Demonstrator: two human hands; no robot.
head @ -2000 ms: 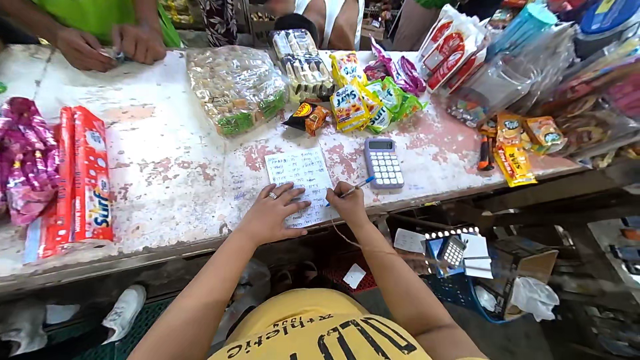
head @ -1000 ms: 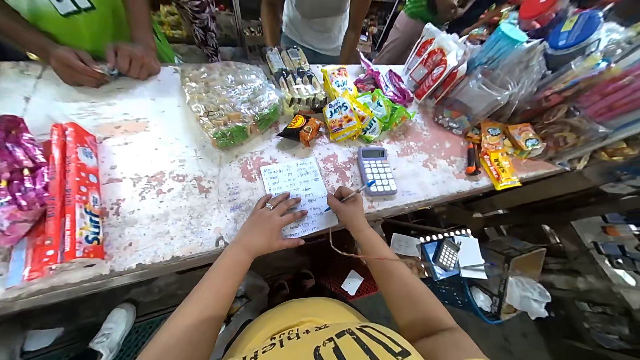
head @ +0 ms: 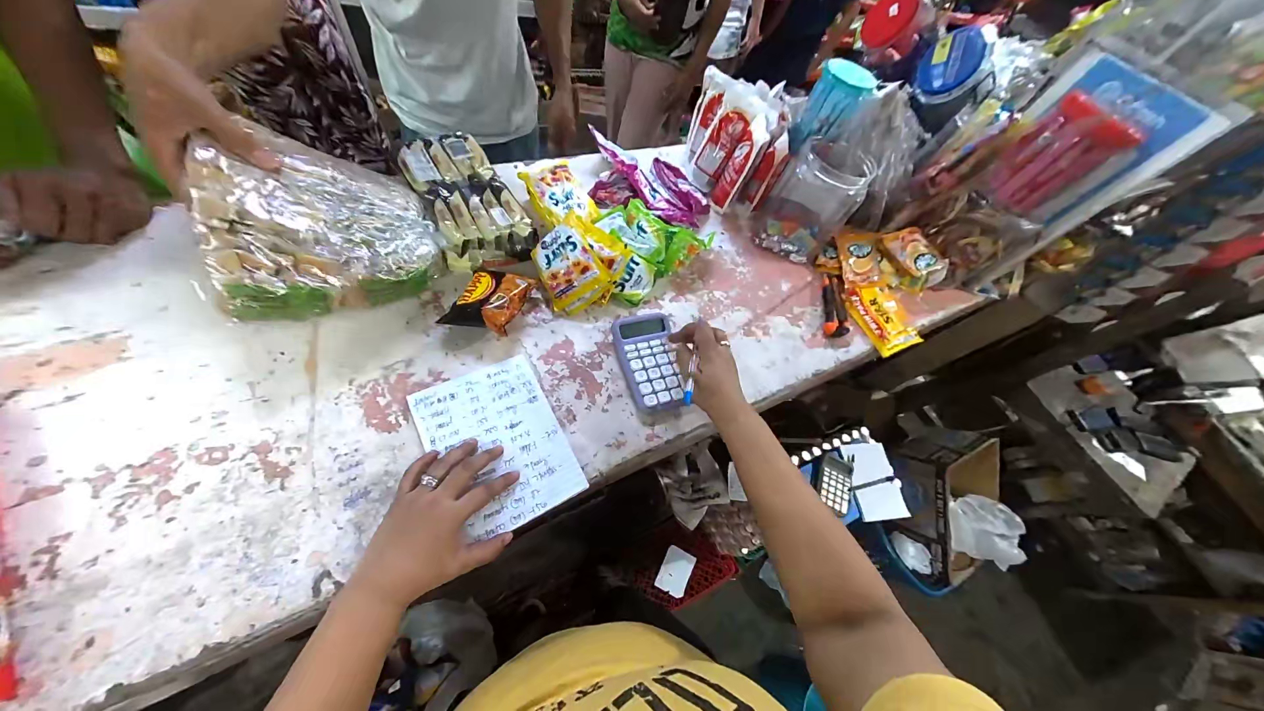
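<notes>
My left hand point(head: 449, 499) lies with fingers spread on a sheet of paper point(head: 538, 434) that bears handwriting, on the worn painted counter point(head: 227, 434). My right hand point(head: 709, 367) holds a pen point(head: 690, 380) with a blue tip pointing down, at the right edge of a lilac calculator point(head: 647, 365). Whether a finger touches a key cannot be told. Just beyond the calculator lie yellow Surf sachets point(head: 573, 262), green sachets point(head: 642, 247) and a small black and orange packet point(head: 489, 299).
A plastic-wrapped bundle point(head: 306, 232) has another person's hand on it at the back left. Wrapped packs point(head: 469, 202), red and white packs point(head: 736, 138), clear jars point(head: 820, 193) and orange sachets point(head: 881, 276) stand farther along. Below the counter are a box point(head: 968, 494) and a red basket point(head: 706, 573).
My right hand has moved from the paper to the calculator, pen still in it. Another person's hand has come onto the wrapped bundle. The view has turned to the right.
</notes>
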